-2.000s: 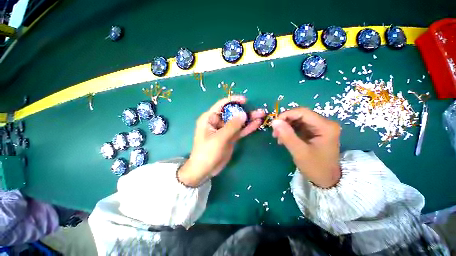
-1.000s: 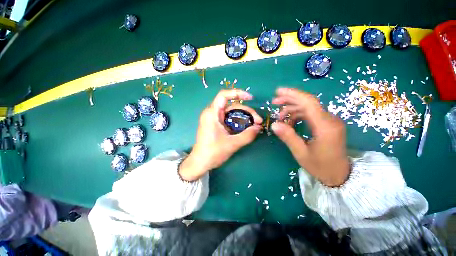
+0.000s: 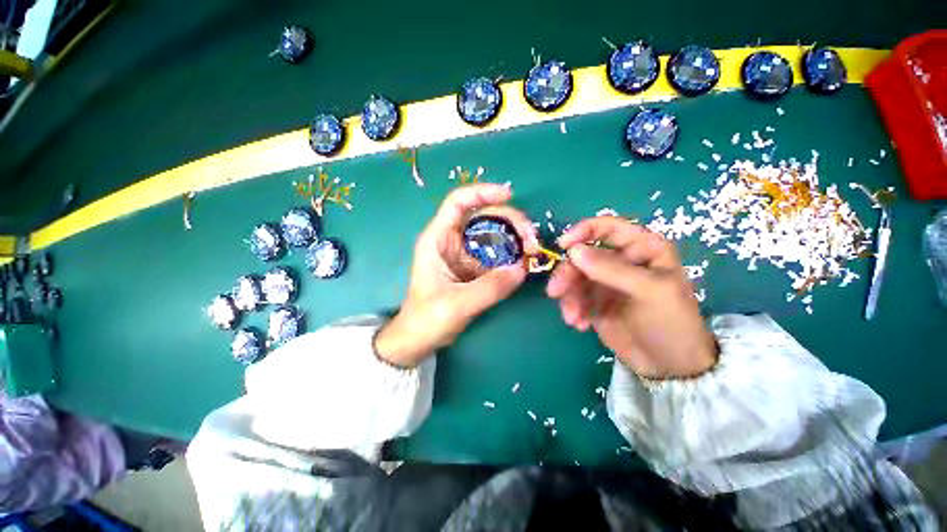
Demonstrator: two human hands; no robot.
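Observation:
My left hand (image 3: pixel 449 275) holds a dark, faceted dome unit (image 3: pixel 492 242) between thumb and fingers, its face turned up to me. My right hand (image 3: pixel 636 286) is beside it on the right, with thumb and forefinger pinched on a small amber flexible strip (image 3: pixel 544 258) at the unit's right rim. Whether the strip is fixed to the unit I cannot tell. Both hands are bare, with white sleeves at the wrists.
Several dome units stand along the yellow stripe (image 3: pixel 249 162); smaller ones (image 3: pixel 278 284) are grouped at left. Amber strips (image 3: pixel 325 191) lie below the stripe. At right are a pile of white bits (image 3: pixel 774 234), tweezers (image 3: pixel 877 265) and a red bin (image 3: pixel 919 114). Another person's sleeve (image 3: pixel 62 447) shows far left.
My left hand has turned the unit's face upward. My right hand first opened near the unit's right side and now has its fingers closed on the amber strip. The lone unit at the top has shifted right.

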